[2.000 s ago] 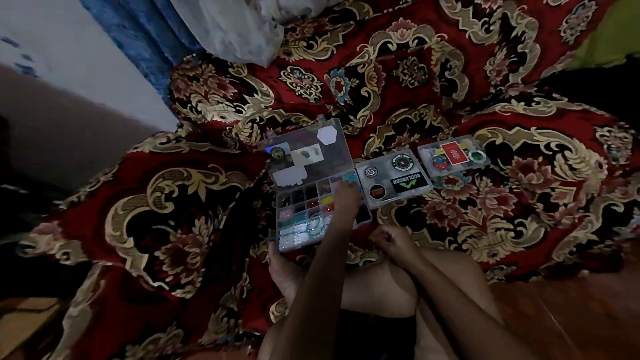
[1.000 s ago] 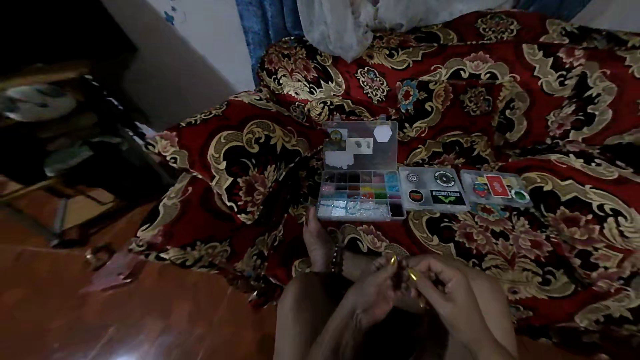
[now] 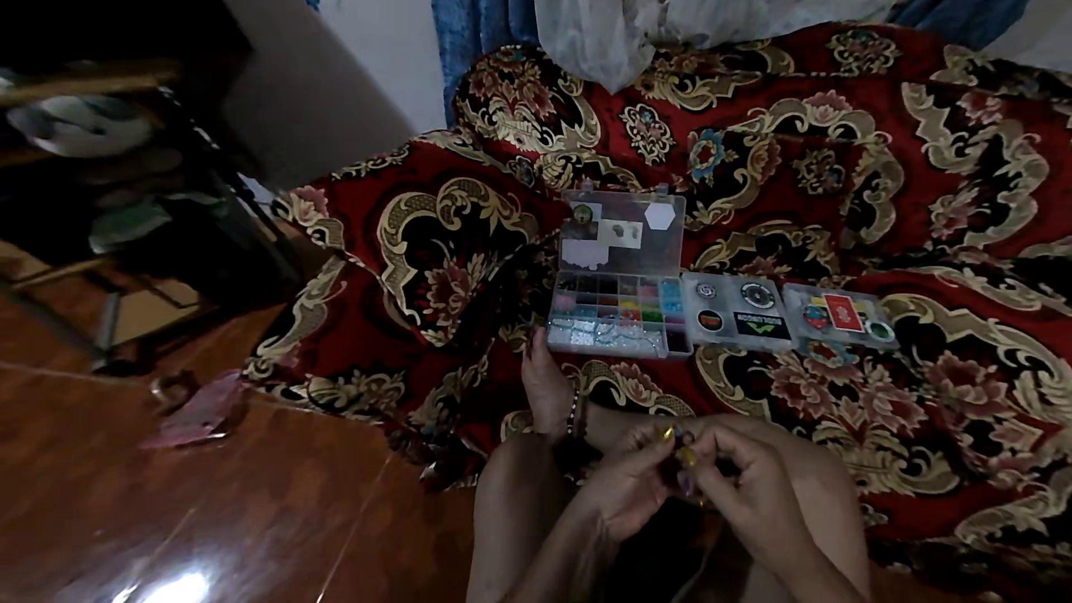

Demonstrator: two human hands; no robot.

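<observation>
Over my lap, my left hand [image 3: 632,479] and my right hand [image 3: 737,473] come together with fingertips nearly touching. Small items, too small and dim to name, show between the fingers; a purple bit [image 3: 685,481] hangs under them. Gold-coloured glints show at the fingertips. Beyond my hands, on the patterned cover, an open clear plastic compartment box [image 3: 607,350] holds beads of several colours, with clear bags in its front section. Its raised lid [image 3: 662,251] carries stickers. Right of it lies a closed, stickered plastic case [image 3: 727,303], then another case [image 3: 871,310] with a red card on it.
A red, black and gold floral cover [image 3: 812,193] spreads over the sofa. At the left stands a dark shelf rack [image 3: 138,322] with wooden boards. A pink plastic bag [image 3: 201,410] and a roll of tape [image 3: 170,390] lie on the reddish tiled floor. My bare foot [image 3: 548,385] is beside the box.
My left hand, over the bead box two seconds ago, is now back at my lap against my right hand. The view has shifted left.
</observation>
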